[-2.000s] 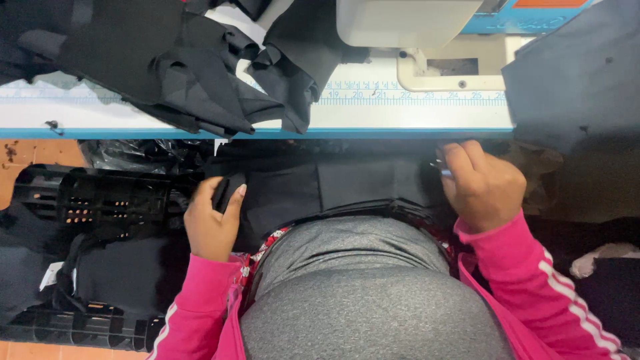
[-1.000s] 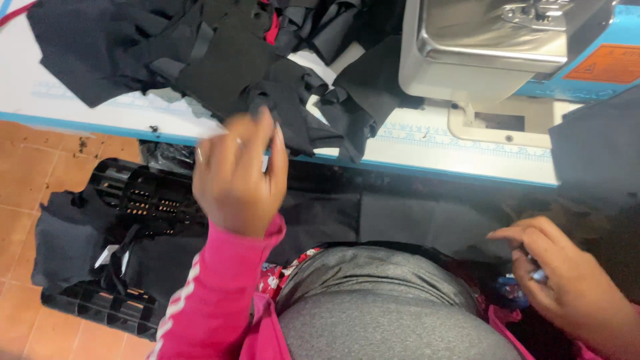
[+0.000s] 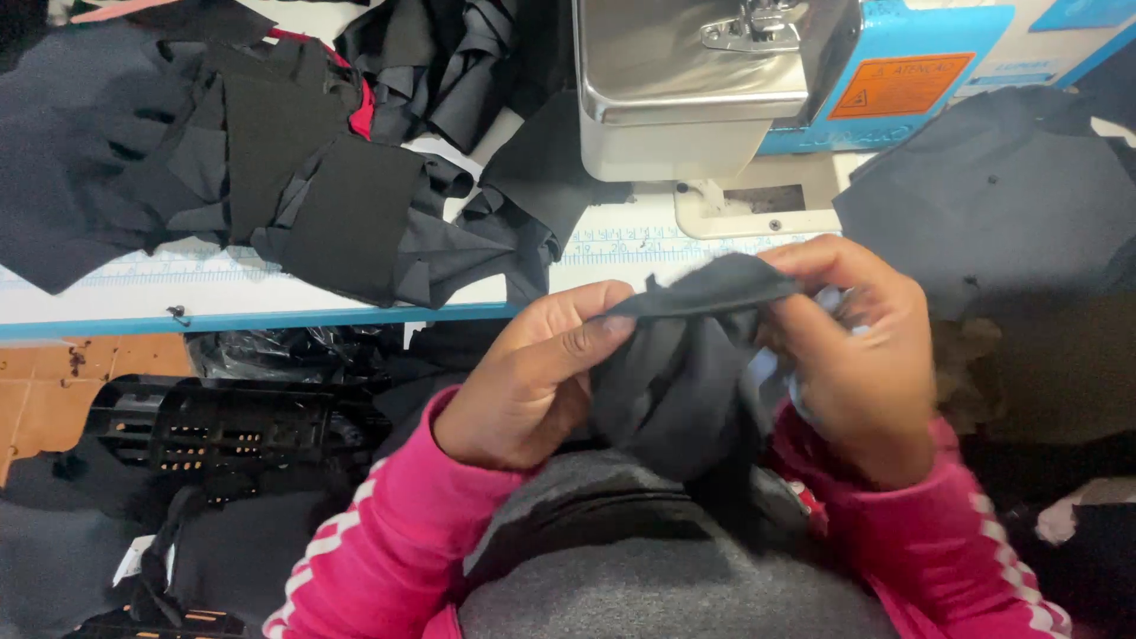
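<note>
A black fabric piece (image 3: pixel 683 382) is stretched by its seamed edge between my two hands, above my lap. My left hand (image 3: pixel 541 373) pinches the left end of that edge between thumb and fingers. The right end is pinched by my right hand (image 3: pixel 852 355), which is slightly blurred. Something small, pale and bluish shows against the right palm; what it is cannot be told. Behind my hands stands a sewing machine (image 3: pixel 692 98) with a metal cover.
Black cut fabric pieces (image 3: pixel 337 213) are heaped on the white table, whose blue front edge (image 3: pixel 399 314) bears a ruler scale beside it. Dark fabric (image 3: pixel 994 195) lies right. A black plastic crate (image 3: pixel 177 417) with dark cloth is at lower left.
My hands, apart a second ago, have come closer together and now hold the black piece between them. The right hand has moved up and inward.
</note>
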